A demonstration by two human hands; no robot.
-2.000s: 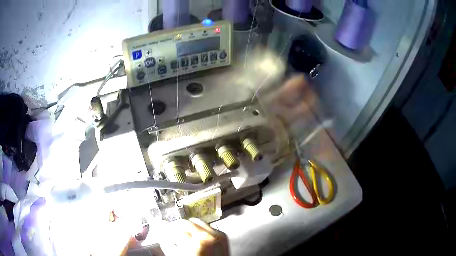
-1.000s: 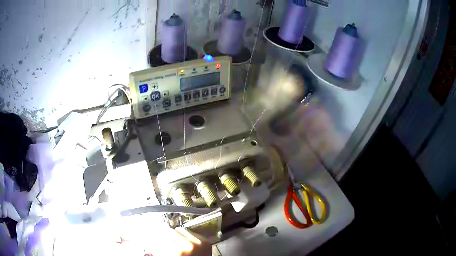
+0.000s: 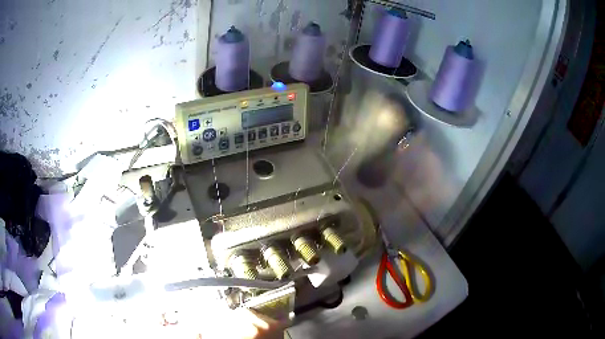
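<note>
The cream overlock machine (image 3: 278,215) fills the centre, with four ribbed brass-coloured knobs (image 3: 276,260) on its front. Part of my right hand (image 3: 257,324) shows at the bottom edge, just below the machine's front cover (image 3: 273,303). It is cut off and washed out by the lamp, so its grip is hidden. I cannot make out my left hand. The sewing area at lower left is lost in glare, with a small reddish mark showing. White and pale lilac fabric pieces (image 3: 50,298) lie at the far lower left.
Red-and-yellow-handled snips (image 3: 403,279) lie right of the knobs. A grey-white curved tube (image 3: 225,283) crosses before them. The control panel (image 3: 243,124) stands behind, below purple thread cones (image 3: 454,79). A black heap (image 3: 23,202) is at far left. A blurred pale shape is at the machine's right.
The view has shifted, so the machine sits lower and the cones show more fully. Less of my right hand shows at the bottom edge, and the fingertips seen left of it earlier are gone.
</note>
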